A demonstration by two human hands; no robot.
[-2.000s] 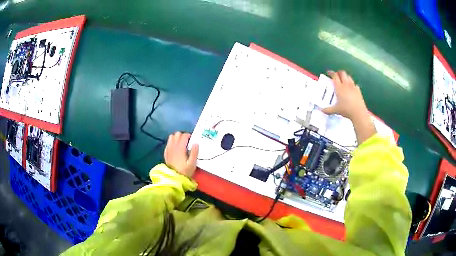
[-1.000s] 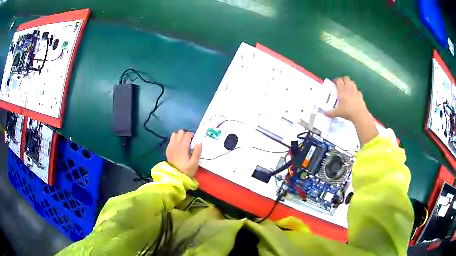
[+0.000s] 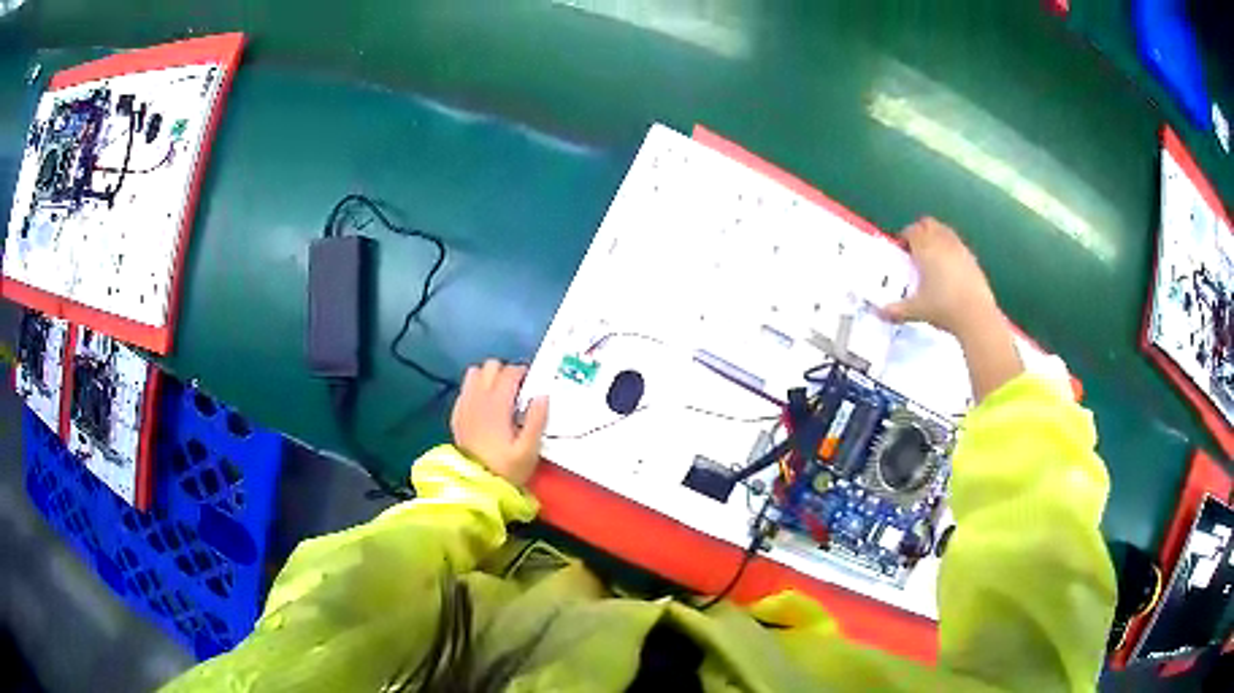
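An all-in-one display unit (image 3: 690, 244) lies back side up on an orange-red foam pad (image 3: 609, 521). Its blue mainboard (image 3: 873, 528) with a round fan (image 3: 904, 458) is at the lower right. My left hand (image 3: 498, 420) grips the unit's left edge, thumb on the panel, fingertips at the rim. My right hand (image 3: 945, 282) holds the far edge, thumb on the white panel. A black power adapter (image 3: 336, 306) lies to the left. A thin black lead (image 3: 738, 575) meets the unit's lower edge.
Similar units on foam pads lie at the far left (image 3: 115, 190) and far right (image 3: 1198, 278). Another with a dark face is at the lower right (image 3: 1191, 582). A blue lattice crate (image 3: 176, 521) stands below the left line edge. The green surface (image 3: 474, 176) reflects lights.
The small white flap or sheet seen beside my right hand at the far edge no longer shows upright. Both hands stay in nearly the same places. The view has shifted slightly.
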